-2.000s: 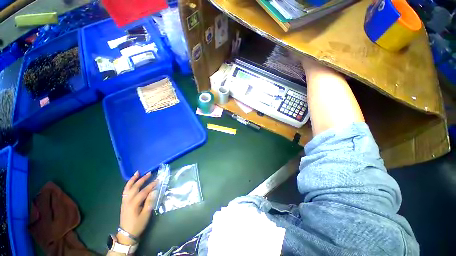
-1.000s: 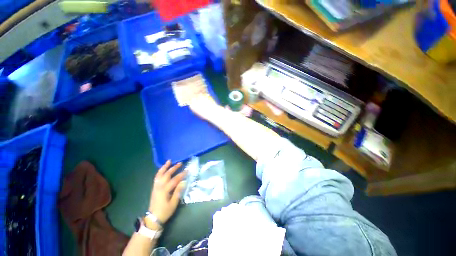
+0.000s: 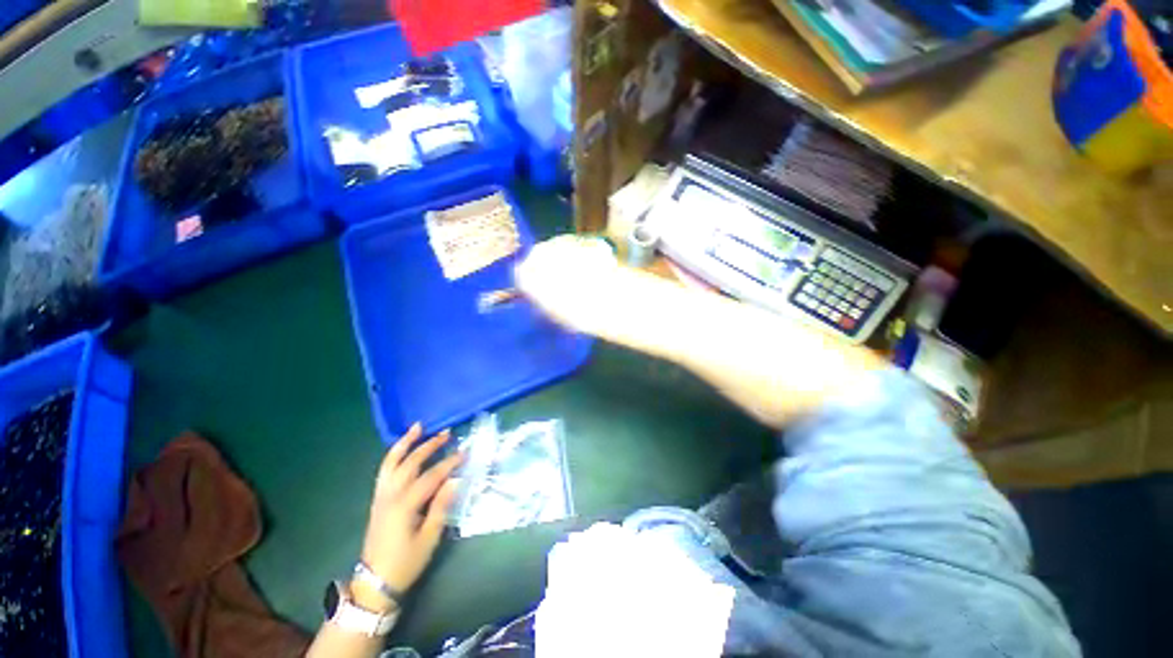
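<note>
A shallow blue tray (image 3: 425, 347) lies on the green mat. A tan bundle of thin pins (image 3: 472, 235) lies in its upper part. My right hand (image 3: 566, 280) is over the tray's right edge, bright and blurred. A short tan and silver end of pins (image 3: 497, 298) sticks out left of its fingers; how many is unclear. My left hand (image 3: 409, 504) is palm down with fingers apart, its fingertips at the left edge of a clear zip-lock bag (image 3: 517, 478). The bag lies flat below the tray.
A counting scale (image 3: 772, 251) stands inside the carton (image 3: 900, 109) at right, with pale rods behind it. Blue bins of dark parts (image 3: 212, 154) and bagged items (image 3: 405, 129) stand at the back. A brown cloth (image 3: 193, 514) and another blue bin (image 3: 109, 476) are at left.
My right hand went from the scale area to the tan bundle, then moved right and slightly down with pins at its fingers. My left hand stays beside the bag. The view has shifted.
</note>
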